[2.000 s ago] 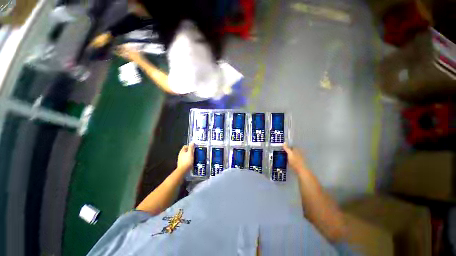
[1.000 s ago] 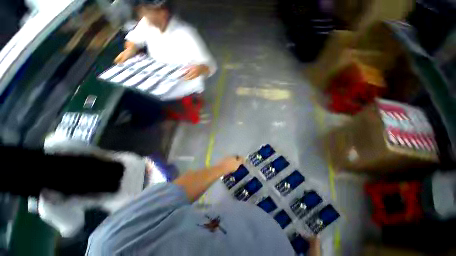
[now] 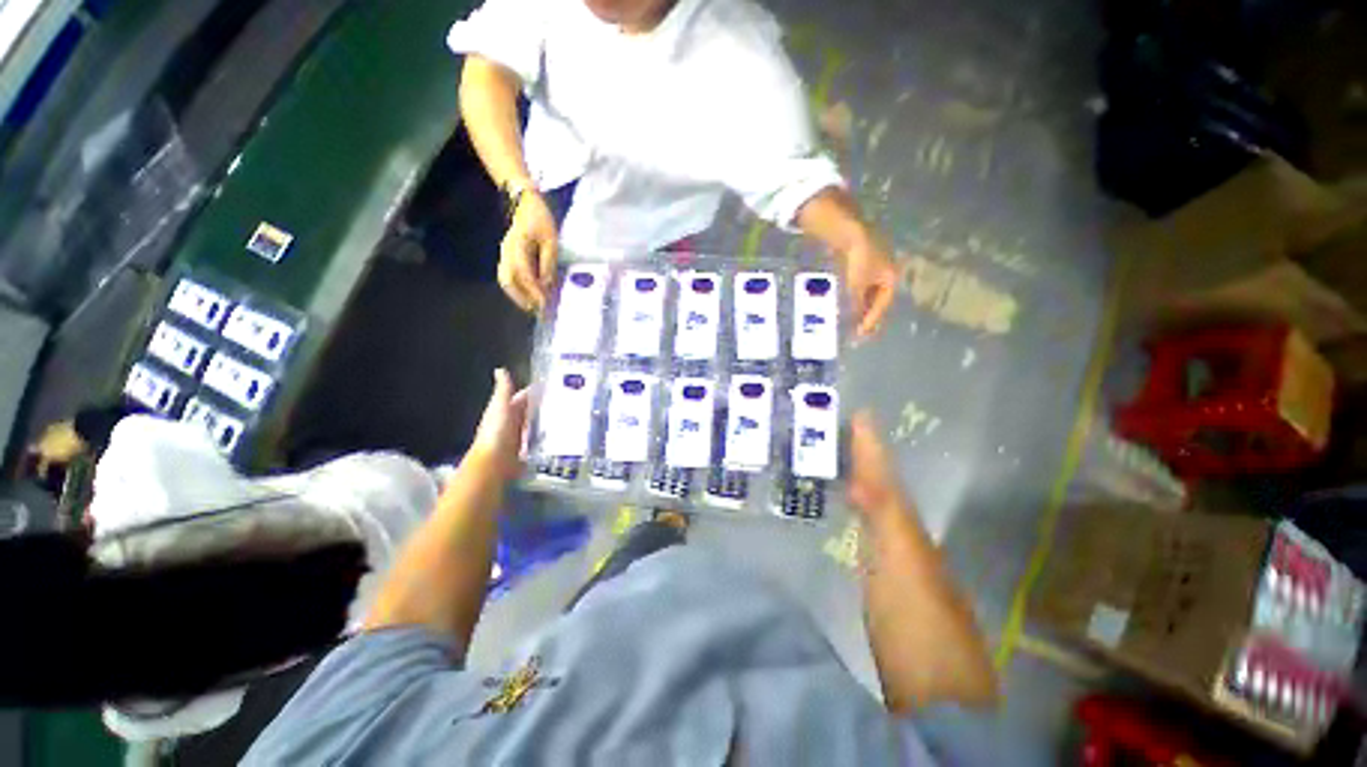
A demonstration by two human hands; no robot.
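A clear tray (image 3: 615, 367) of phones lying backs up, with white panels and small dark ovals, is in front of me in two rows. Keypad ends of face-up phones (image 3: 802, 496) show from under its near edge, in what looks like a second tray below. My left hand (image 3: 487, 450) is at the near left side with the thumb up. My right hand (image 3: 882, 477) is at the near right side. Both hold the lower tray between them; their fingers underneath are hidden.
A person in white (image 3: 660, 113) faces me, hands at the tray's far corners. Another worker's white sleeve (image 3: 225, 495) is at lower left. A tray of white-backed phones (image 3: 218, 360) lies on the green bench (image 3: 323, 180). Right: red crate (image 3: 1222, 393), carton (image 3: 1147, 584), tray with red pieces (image 3: 1297, 622).
The tray of blue-screened phones is now level before me, mostly covered by a tray of white-backed phones. The person in white is now directly opposite, much closer. Both my hands show again.
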